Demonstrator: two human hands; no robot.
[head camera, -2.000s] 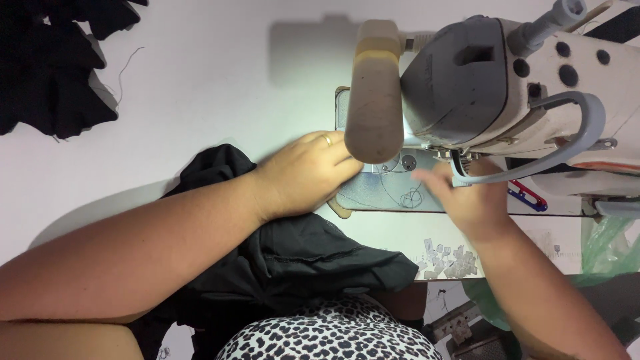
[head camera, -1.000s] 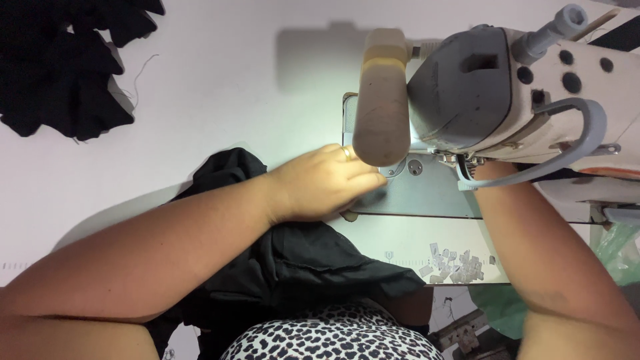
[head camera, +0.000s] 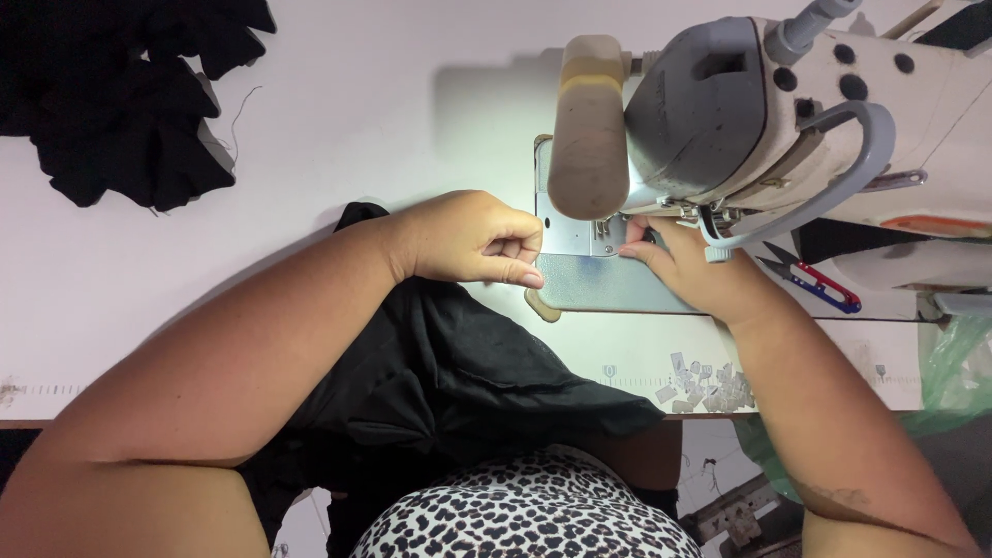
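Observation:
My left hand (head camera: 480, 240), its fingers curled with the thumb below them, is just left of the sewing machine's metal bed plate (head camera: 620, 283); whether it pinches a thread I cannot tell. Thumb and forefinger of my right hand (head camera: 682, 260) are close together at the needle plate, beside the presser foot (head camera: 602, 227); anything between them is too small to make out. Over the plate stands the industrial sewing machine head (head camera: 697, 108). Black fabric (head camera: 465, 356) lies under my left wrist and hangs over the table edge onto my lap.
Thread snips (head camera: 825, 287) with red and blue handles lie right of my right wrist. Small pale labels (head camera: 709, 384) are scattered near the table's front edge. More black fabric (head camera: 147, 101) is at the upper left. A green plastic bag (head camera: 957, 372) hangs at the right.
My left hand has drawn back leftward from the bed plate, its fingers now curled. My right hand, hidden behind the machine head one second ago, shows again at the needle plate.

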